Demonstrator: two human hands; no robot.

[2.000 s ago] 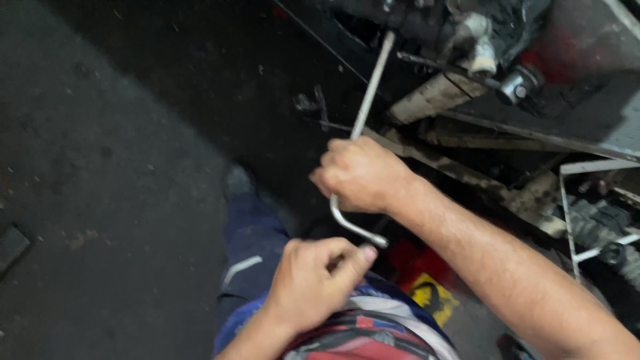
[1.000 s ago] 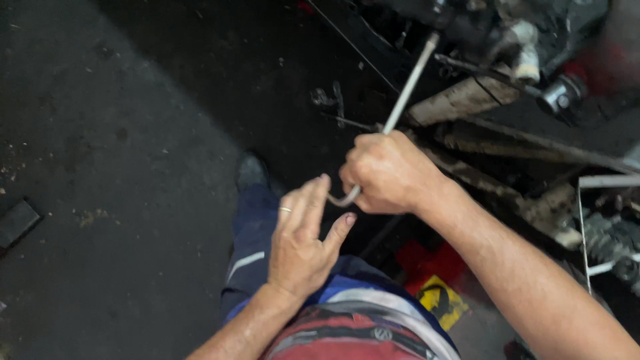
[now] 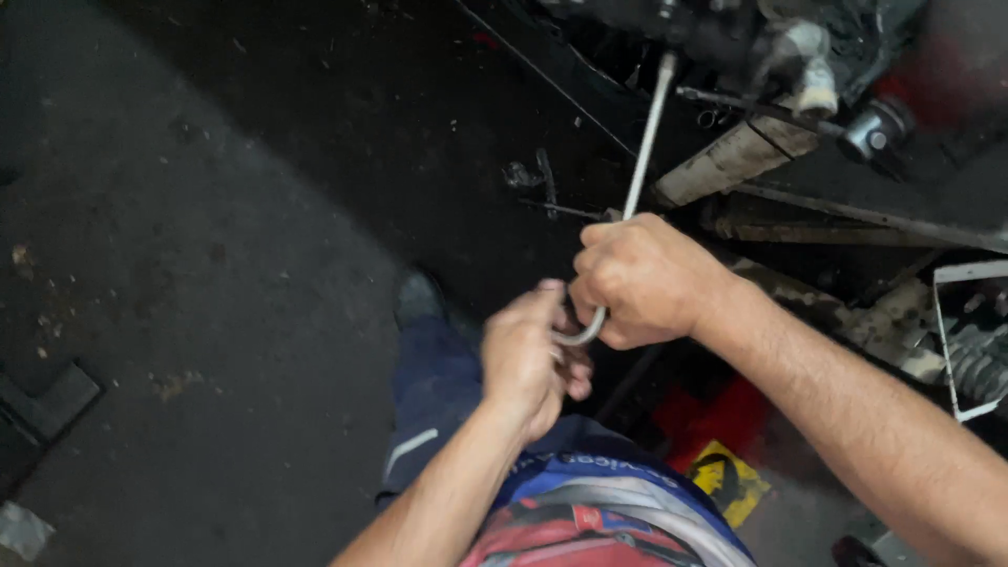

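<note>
A long metal bar with a bent end, seemingly an L-shaped socket wrench, runs from a dark mechanical assembly at the top down to my hands. My right hand is closed in a fist around the bar just above its bend. On the short bent end, my left hand has its fingers curled, slightly blurred. The bar's far tip meets the assembly, where its exact seat is too dark to make out. Right of the bar, a socket tool with a chrome head lies across the parts.
A pale metal tube and dirty frame members extend on the right. A white metal frame stands at the right edge. Below my right forearm is a yellow label on something red. A dark flat piece lies on the floor at left.
My left hand has gone from spread fingers beside the bent end to curled fingers around it. My right hand sits nearer the bend than two seconds ago.
</note>
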